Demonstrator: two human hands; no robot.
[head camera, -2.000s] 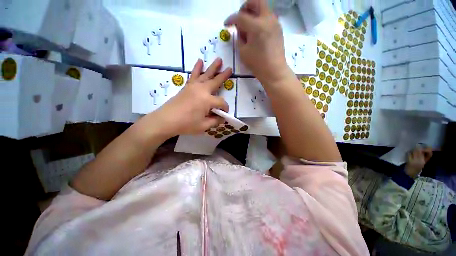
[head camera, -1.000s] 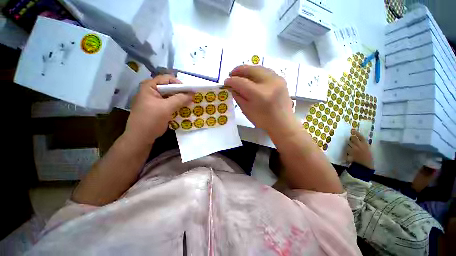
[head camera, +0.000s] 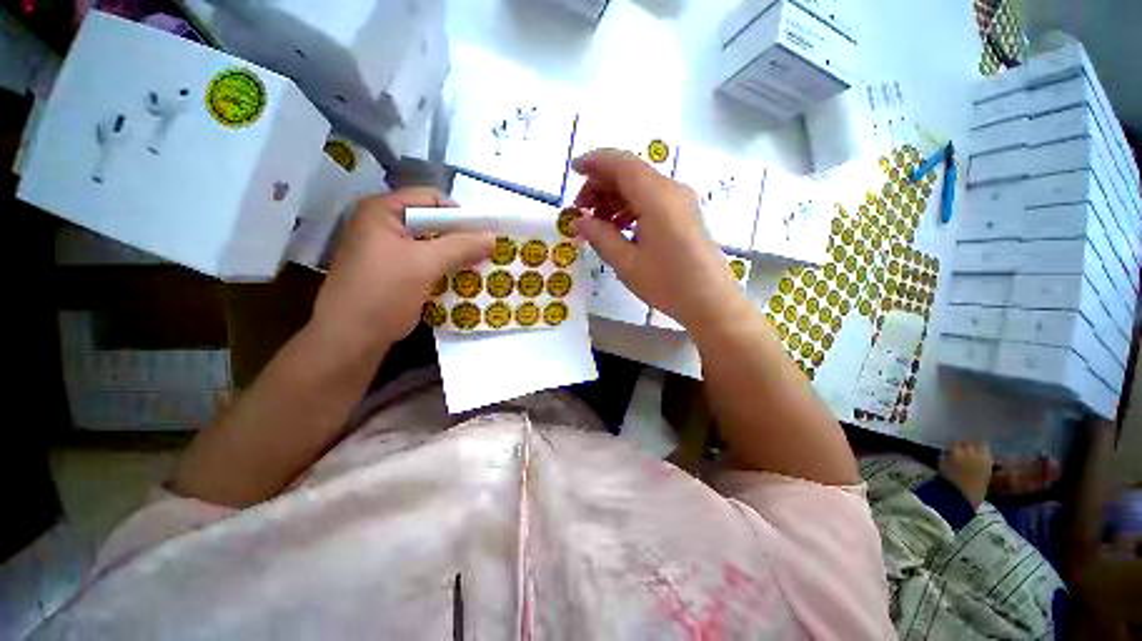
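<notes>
My left hand (head camera: 386, 261) holds the sticker sheet (head camera: 514, 369) low near the lap, its top edge folded over and rows of gold discs facing up. My right hand (head camera: 645, 232) is at the sheet's upper right corner, with a round gold sticker (head camera: 570, 223) at its fingertips. Whether the sticker is off the backing I cannot tell. Beyond the hands lie white earbud boxes (head camera: 511, 132) with earbuds pictured on top. The nearest ones are partly hidden by my right hand. Gold discs show on some of them.
Stacked finished boxes (head camera: 150, 144) stand at left. Spare sticker sheets (head camera: 833, 282) lie at right, with a blue tool (head camera: 948, 182) beyond. Tall stacked boxes (head camera: 1033, 225) stand at far right. Another person's hand (head camera: 968, 470) and patterned sleeve are at lower right. A box stack (head camera: 787, 56) stands at the back.
My hands left the boxes and came to the sticker sheet, now opened up. The view shifted left. In the last second, a gold sticker appeared at my right fingertips and the other person's hand moved off the spare sheets.
</notes>
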